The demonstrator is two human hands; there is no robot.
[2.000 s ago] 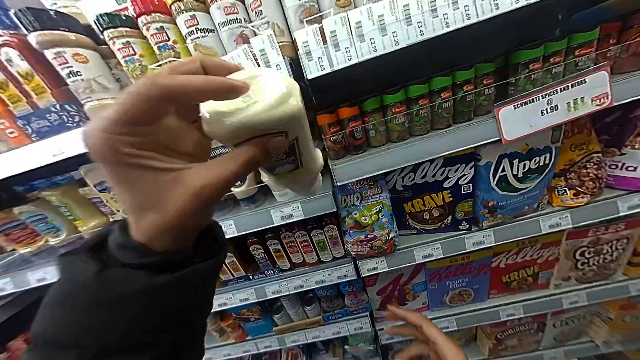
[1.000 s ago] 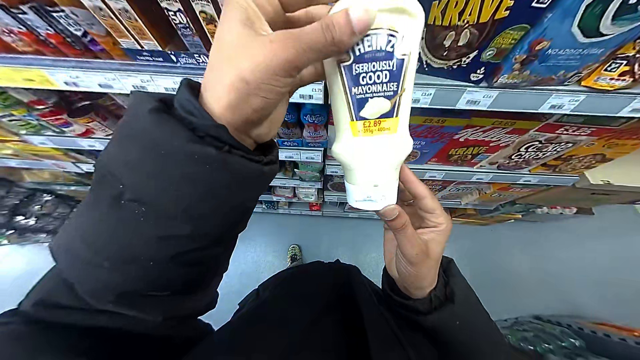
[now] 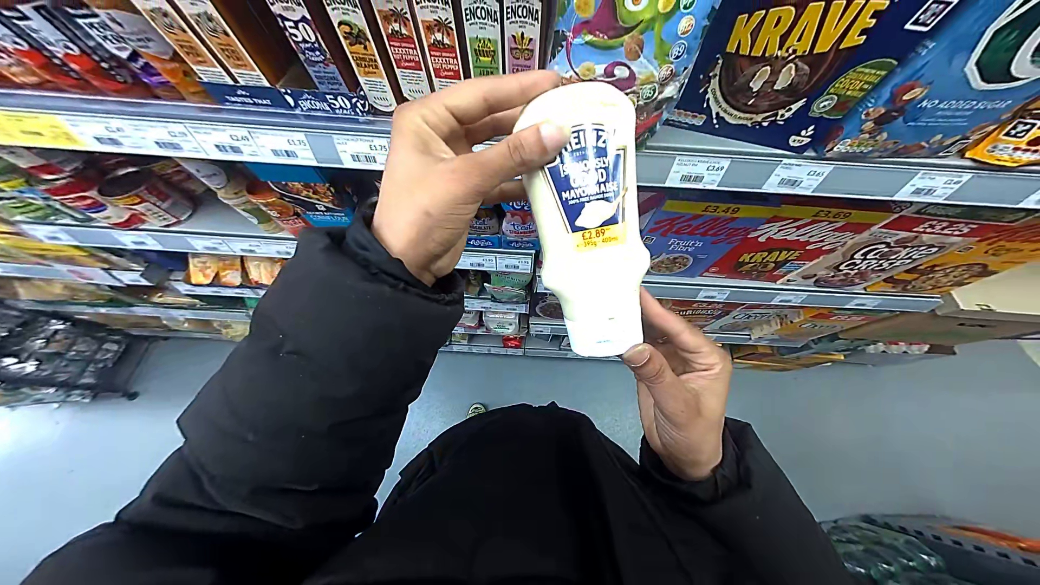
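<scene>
A Heinz mayonnaise squeeze bottle [image 3: 597,276] is held up in front of me, its white cap pointing down and its blue label facing me. My left hand [image 3: 479,162] grips the upper part of the bottle, with the thumb over the label's top left corner and the fingers behind it. Near the cap is my right hand [image 3: 678,382], its thumb and fingers at the cap's lower right edge, supporting it. The far side of the bottle and some left fingertips are hidden.
Boxed Encona sauce bottles [image 3: 483,41] stand on the upper shelf. Cereal boxes [image 3: 780,73] fill the shelves to the right. A shelf edge with price tags [image 3: 195,138] runs across the left. A crate of bottles [image 3: 894,552] is at the lower right.
The bottle came from up near the spice shelves down in front of me, and its front label now faces me. My right hand has come up to its cap. The view has tilted down.
</scene>
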